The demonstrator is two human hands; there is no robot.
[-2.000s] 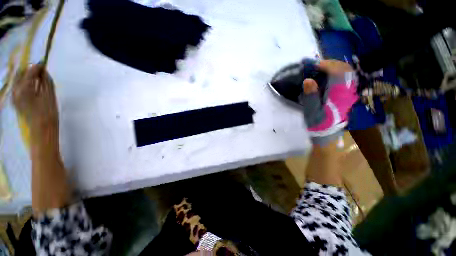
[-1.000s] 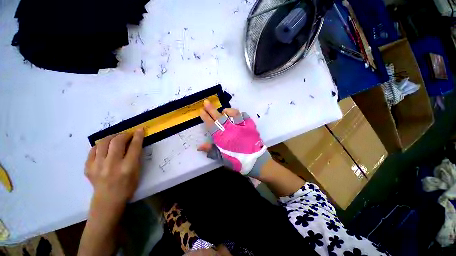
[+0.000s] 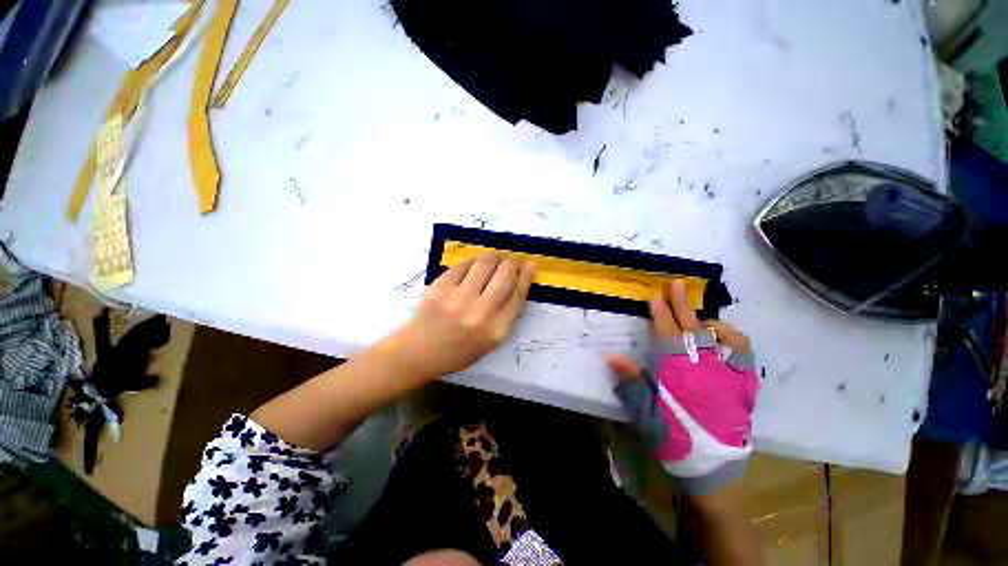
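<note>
A straight yellow template [image 3: 597, 274] lies lengthwise on a black fabric strip [image 3: 569, 248], with black showing along its edges. My bare left hand [image 3: 470, 315] rests with its fingertips on the left part of the template. My right hand [image 3: 699, 387], in a pink, white and grey fingerless glove, has its fingertips on the right end of the template, thumb apart. Both hands press flat and grip nothing that I can see. The steam iron [image 3: 873, 238] rests on the table to the right, its tip pointing left, its rear dark and partly lost in shadow.
A stack of black cut pieces [image 3: 542, 50] lies at the far middle. Curved yellow templates [image 3: 203, 127] and a pale printed strip [image 3: 112, 238] lie at the left. The white table's near edge [image 3: 575, 407] runs just below my hands. Cardboard [image 3: 790, 509] is below right.
Compared with one second ago, the view has shifted left and the strip now tilts down to the right. Both hands remain on the template. Since two seconds ago, my right hand has let go of the iron.
</note>
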